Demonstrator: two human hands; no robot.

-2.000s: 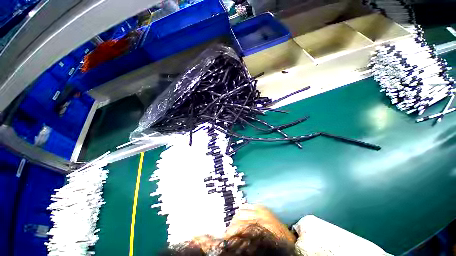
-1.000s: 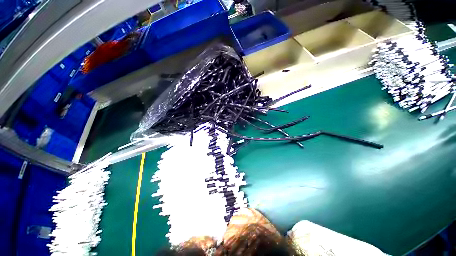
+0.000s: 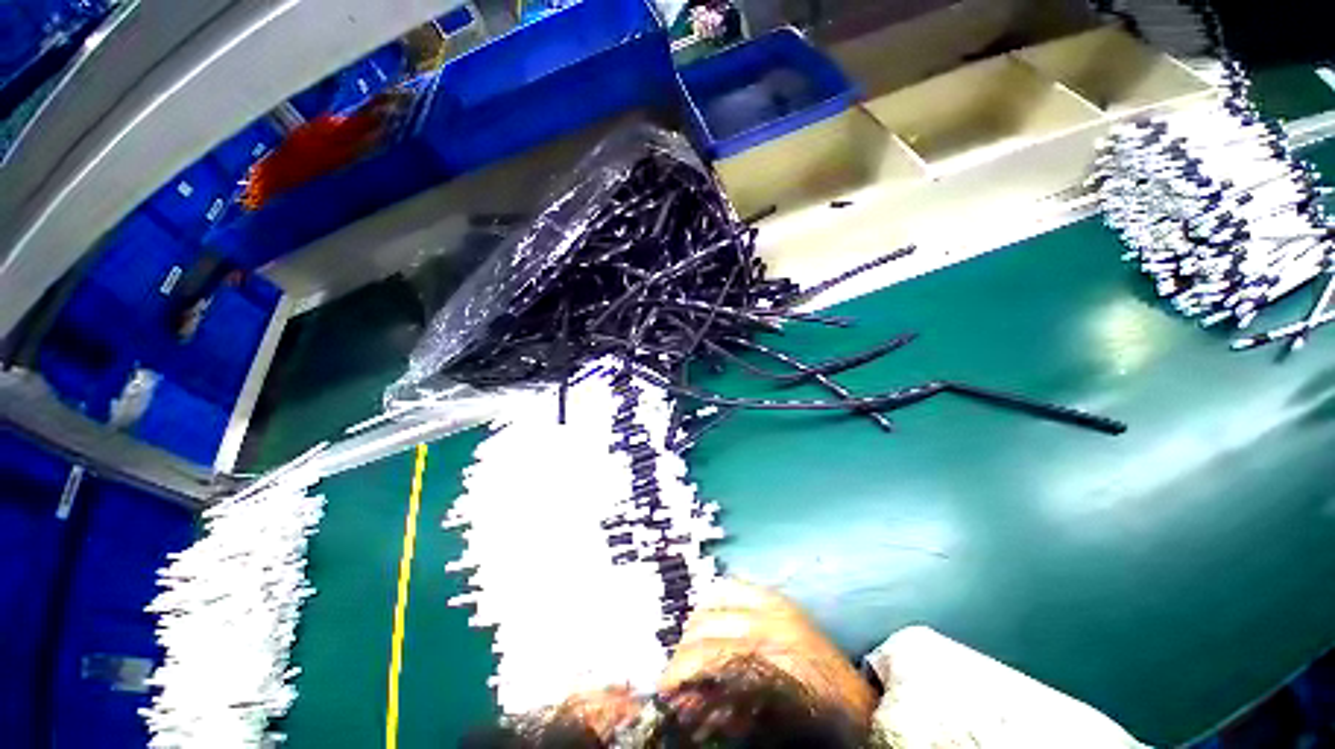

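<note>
Joined pieces [image 3: 556,542], white with short black bands near their right ends, lie side by side in a row in the middle. Black tubing [image 3: 644,264] lies tangled behind them, partly inside a clear plastic bag [image 3: 491,278], with loose lengths reaching right. My right hand [image 3: 769,637] is at the bottom edge, by the row's near right end; its fingers are mostly hidden by a dark blurred shape. My left hand [image 3: 593,714] seems to show only as a small skin-toned patch at the bottom edge. What either hand holds cannot be seen.
White tubes [image 3: 227,629] lie in a pile at left, beyond a yellow line [image 3: 406,600]. A similar banded pile [image 3: 1215,220] is at far right. Behind are a cream parts tray [image 3: 966,125], a small blue bin [image 3: 764,95] and large blue bins [image 3: 542,73]. A light sleeve [image 3: 981,695] is lower right.
My right hand has shifted slightly, sitting a little higher and further right than one second ago. The row, black tubing and bag look the same.
</note>
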